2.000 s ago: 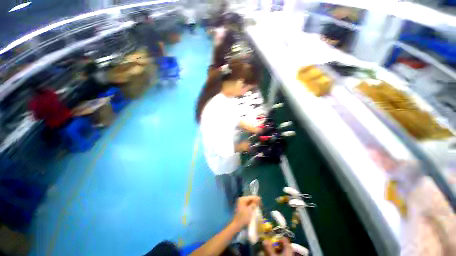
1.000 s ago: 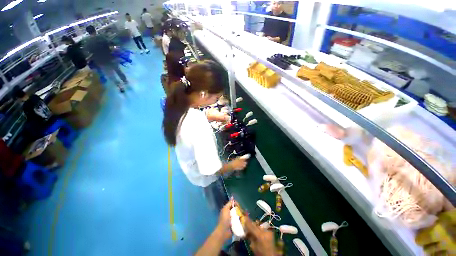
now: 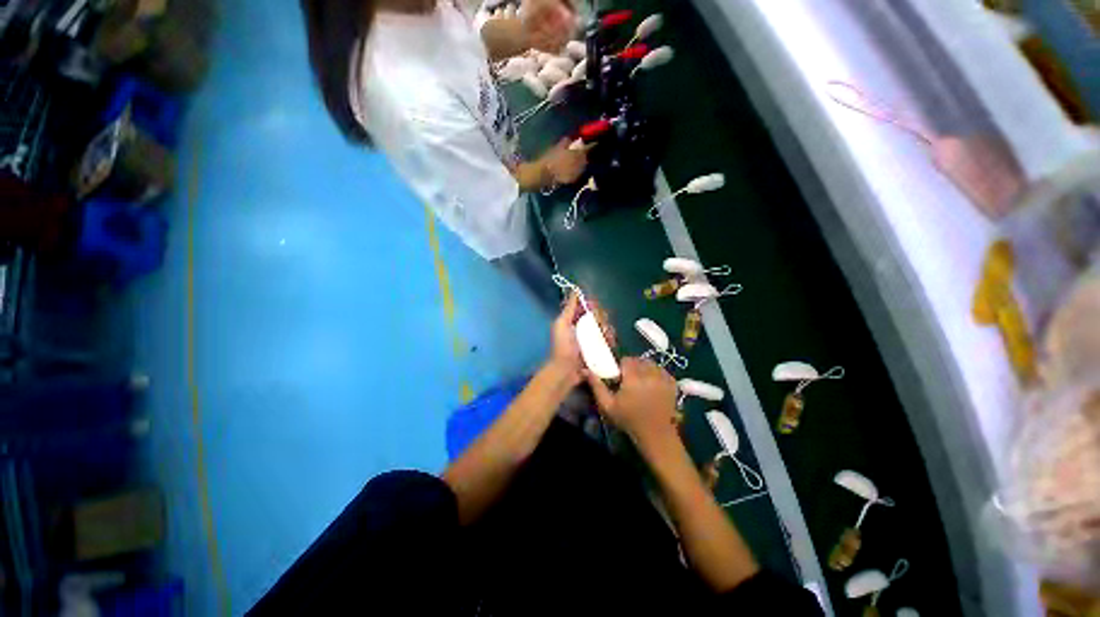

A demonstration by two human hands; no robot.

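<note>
A white product body (image 3: 595, 346) with a cord loop at its upper end is held between my two hands at the bench's near edge. My left hand (image 3: 567, 341) grips it from the left side, near the cord end. My right hand (image 3: 642, 398) has its thumb and fingers at the body's lower end; whether it also holds a yellow-brown piece is hidden. Several white bodies with cord loops and yellow-brown pieces, such as one finished unit (image 3: 793, 371), lie spaced on the dark green belt (image 3: 772, 313).
A coworker in a white shirt (image 3: 440, 115) works at a black fixture with red-tipped handles (image 3: 621, 133), beside a heap of white bodies (image 3: 537, 72). A raised white shelf (image 3: 893, 181) with bagged pale cords (image 3: 1068, 446) runs along the right. A blue stool (image 3: 477, 424) is below my left arm.
The view has tilted down toward the belt. Both hands still hold a white body, now with its cord loop pointing up and left. A white body with a cord now lies near the fixture.
</note>
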